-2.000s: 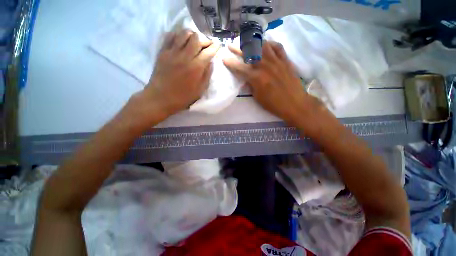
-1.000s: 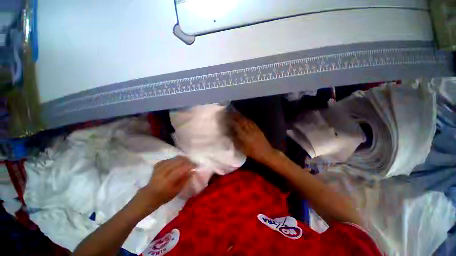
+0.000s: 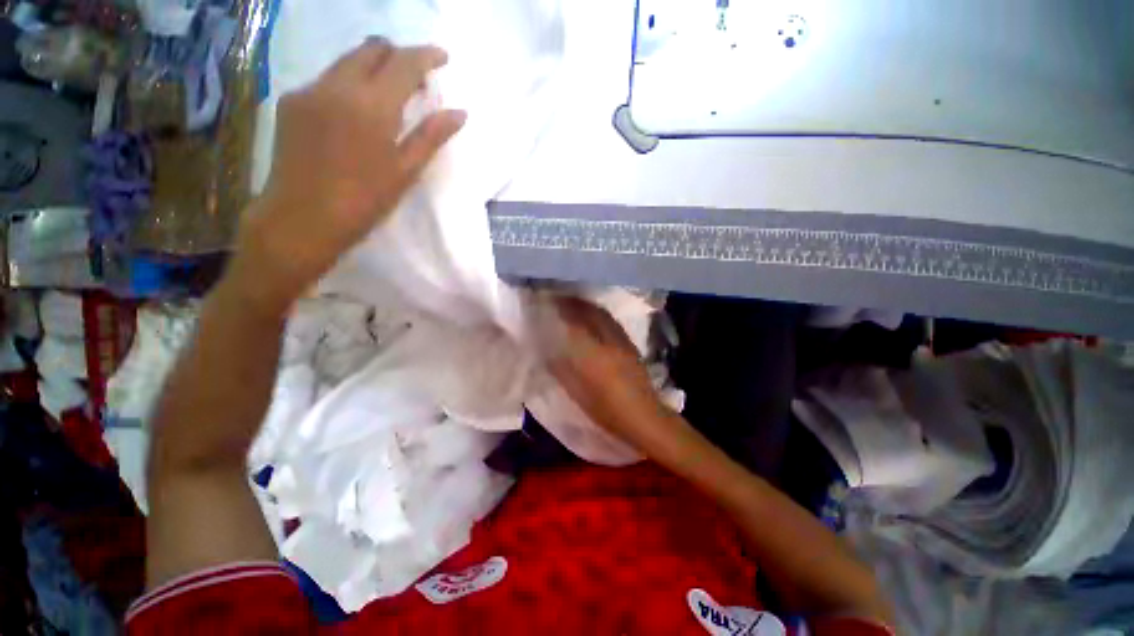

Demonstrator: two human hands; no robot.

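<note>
A white garment piece [image 3: 460, 236] is stretched from the lap area up over the left part of the table, and its upper part is washed out by light. My left hand [image 3: 354, 143] is raised over the table's left side, with thumb and fingers apart at the cloth's left edge; whether it grips the cloth is unclear. My right hand [image 3: 585, 360] is below the table edge, slightly blurred, holding the lower part of the cloth. A pile of white pieces [image 3: 386, 485] lies in the lap area at left.
The table-edge ruler [image 3: 796, 249] crosses in front, with the machine's bed cover [image 3: 871, 87] behind it. A bundle of cut pieces [image 3: 1045, 435] lies curled at right below the edge. A taped brown surface [image 3: 187, 162] and mixed cloth scraps are at far left.
The view has turned left. My left hand has risen from the lap to above the table, and white cloth now spans the edge. My right hand stays below the edge.
</note>
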